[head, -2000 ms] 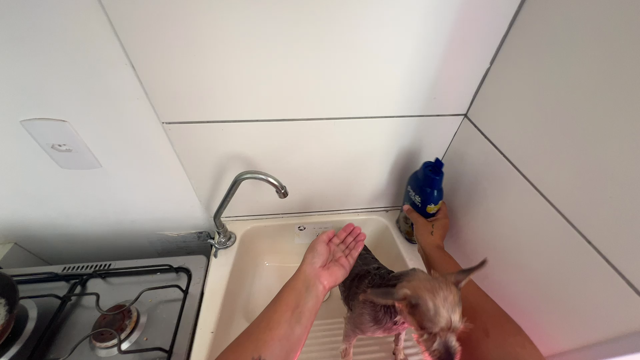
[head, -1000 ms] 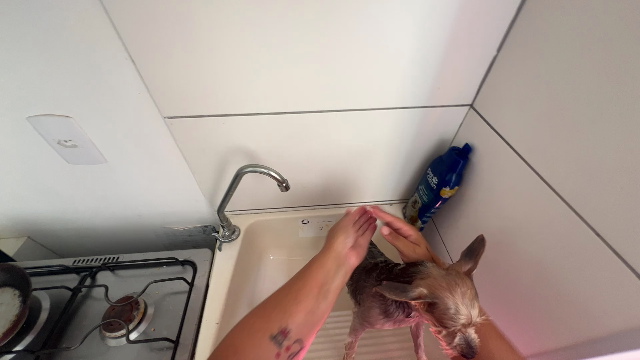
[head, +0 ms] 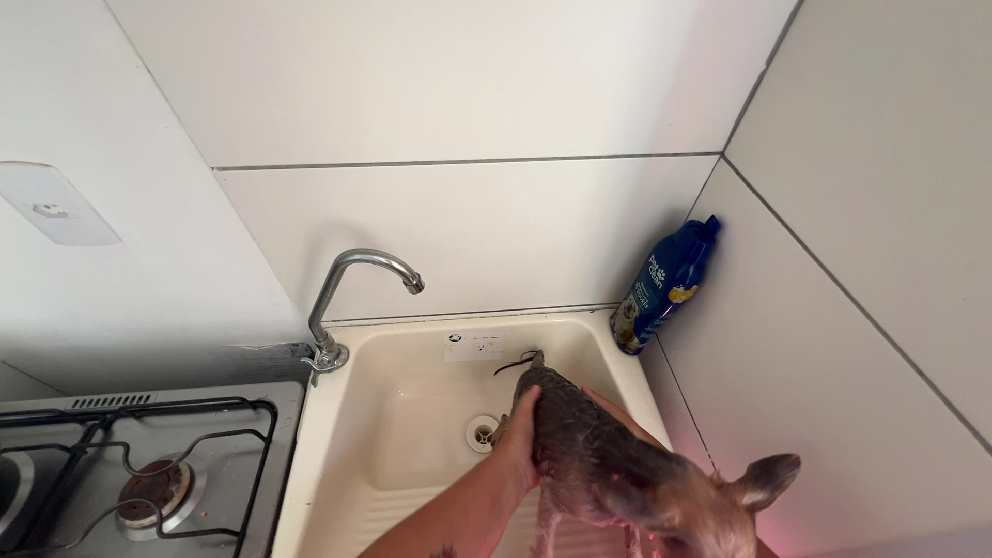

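A small wet dog [head: 589, 434] with dark back fur and upright ears stands in a cream laundry sink [head: 325, 449], its head toward the lower right and its tail toward the back wall. My left hand [head: 521, 442] lies against the dog's left-hand flank in view, thumb near the rump. On the other flank, my right hand [head: 620, 415] is mostly hidden behind the dog's body; its fingers rest along the side. A blue pet shampoo bottle [head: 666, 283] leans in the corner on the sink's back right rim, touched by neither hand.
A curved metal faucet [head: 364, 260] rises at the sink's back left corner. The drain [head: 482, 432] shows beside the dog's hind legs. A gas stove [head: 287, 418] with black grates adjoins the sink on the left. White panelled walls [head: 465, 232] stand behind and at right.
My right hand held the bottle at first, then let go; the bottle now leans in the corner. My hands came together above the dog, then moved down apart onto its flanks.
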